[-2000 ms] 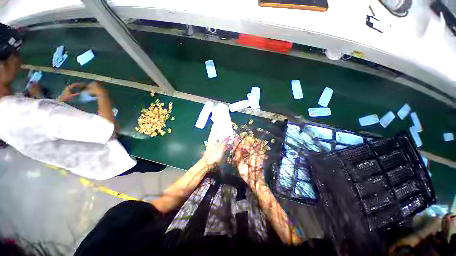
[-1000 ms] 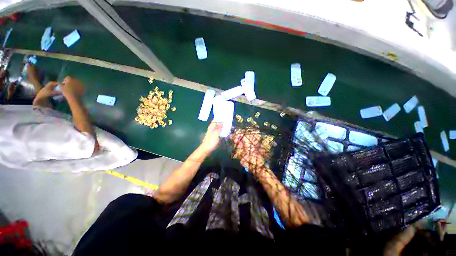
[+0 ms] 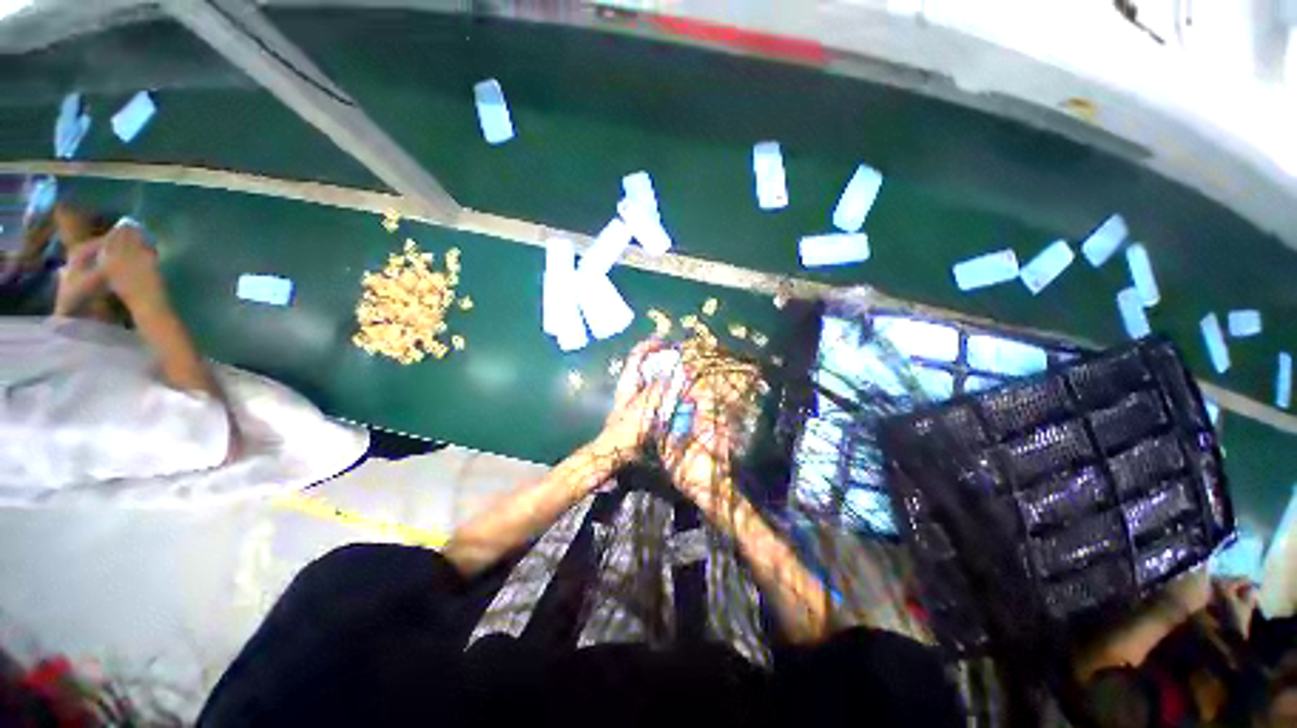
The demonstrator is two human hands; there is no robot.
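My left hand [image 3: 626, 415] holds a light-blue unit [image 3: 663, 364], which looks nearly white in the glare. My right hand [image 3: 700, 438] is close against it, fingers bent, partly covered by dark hair strands. Whether my right hand grips the unit or a small part cannot be told. Small tan-gold parts [image 3: 701, 341] lie just beyond and beside my hands. Several loose units [image 3: 603, 307] lie in a group beyond my left hand, some across the pale rail.
A tan-gold heap [image 3: 408, 306] lies to the left. At right, a black tray [image 3: 1074, 477] tilts over another tray holding blue units [image 3: 925, 341]. More units lie across the green belt [image 3: 569, 164]. A slanting post [image 3: 320, 107] and another worker [image 3: 142, 384] are at left.
The view has shifted. My left hand has moved from the loose units towards my right hand with a unit in it. The two hands are now together.
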